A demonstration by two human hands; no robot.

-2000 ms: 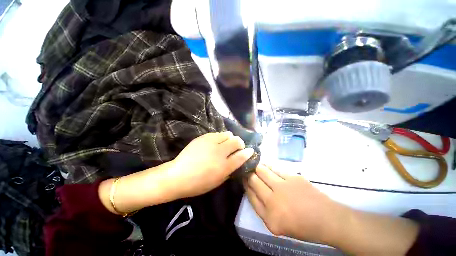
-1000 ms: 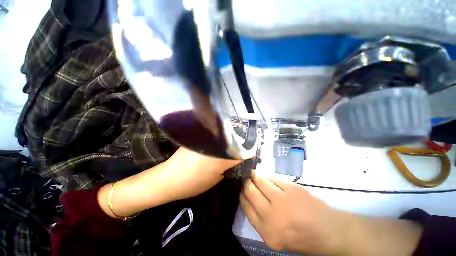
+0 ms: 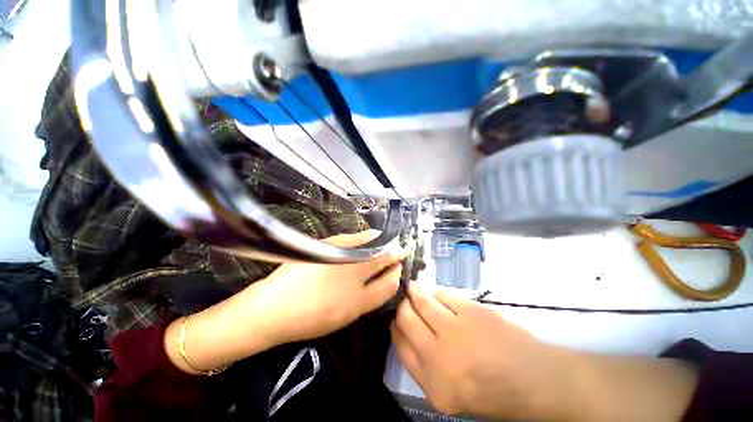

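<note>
The dark plaid garment [image 3: 107, 222] lies heaped left of the needle area, with plain black fabric [image 3: 347, 371] below it bearing a white loop [image 3: 295, 381]. My left hand [image 3: 318, 293] lies on the garment, its fingertips at the cloth edge beside the presser foot, partly behind the curved shiny guard. My right hand [image 3: 462, 350] pinches the cloth edge just in front of the foot. The fingertips of both hands are close together. The needle tip cannot be made out. The blue-grey translucent piece [image 3: 458, 262] stands right of the foot.
The curved metal guard [image 3: 157, 181] crosses the upper left near the camera. The grey ribbed knob [image 3: 549, 185] is on the white machine head with a blue stripe. Scissors with orange-yellow [image 3: 693, 268] and red handles lie right. Another dark garment pile [image 3: 41, 346] is at lower left.
The view has shifted, so the metal guard looks larger and further left, and the knob nearer. Both hands stay at the foot, with the cloth edge between them now narrower and darker.
</note>
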